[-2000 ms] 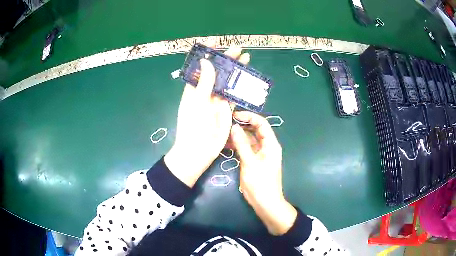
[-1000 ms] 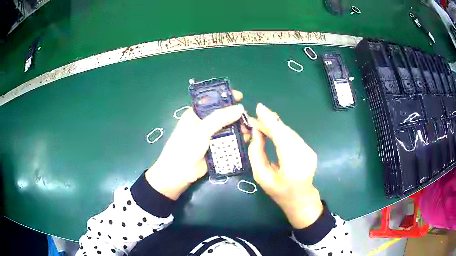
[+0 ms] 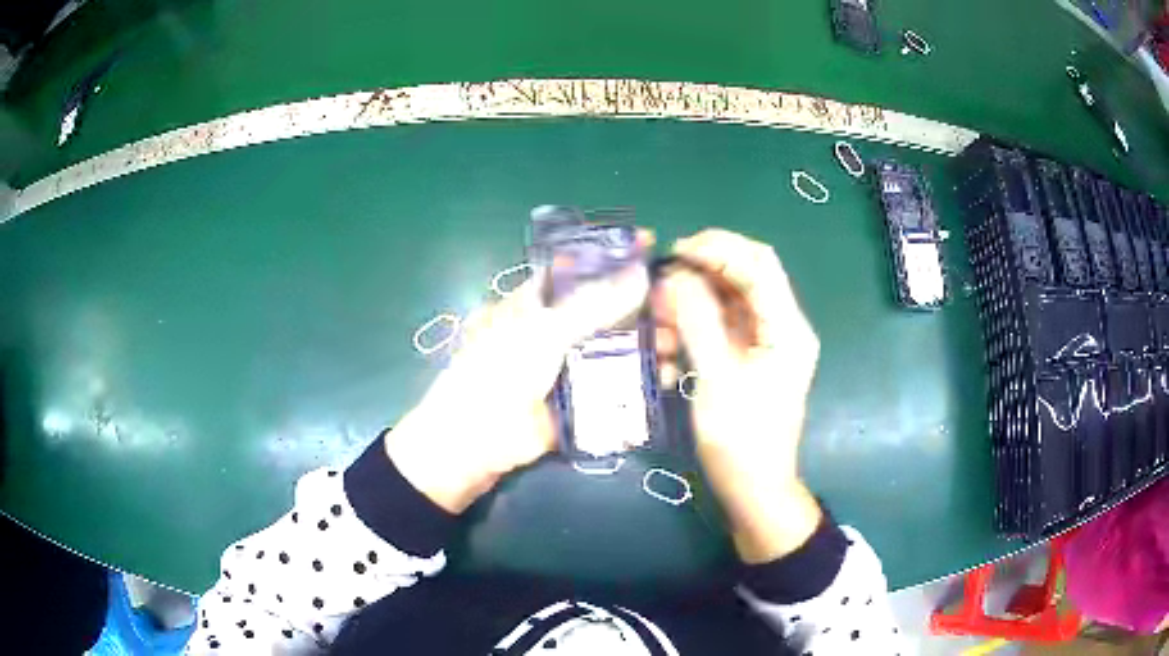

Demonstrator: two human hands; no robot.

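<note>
A dark phone housing (image 3: 609, 397) with a pale keypad area at its near end stands upright in view, in my left hand (image 3: 494, 391). My left thumb lies across its middle; the upper end is blurred. My right hand (image 3: 756, 346) is at the housing's right edge, fingers curled and blurred. A small dark thing shows at its fingertips, too blurred to name. White rings lie around the hands: one (image 3: 437, 335) at the left, one (image 3: 667, 486) below the housing, others partly hidden by the hands or the housing.
The green bench (image 3: 257, 295) holds another phone housing (image 3: 913, 237) and two white rings (image 3: 809, 186) at the right. A tall stack of black trays (image 3: 1077, 333) stands at the far right. Beyond the pale strip (image 3: 538, 98), phone units lie on the green belt. A red stool (image 3: 1013, 602) is below right.
The housing has turned from slanted to upright, keypad end towards me. My right hand has moved from below the housing to its right edge. The whole view has shifted slightly.
</note>
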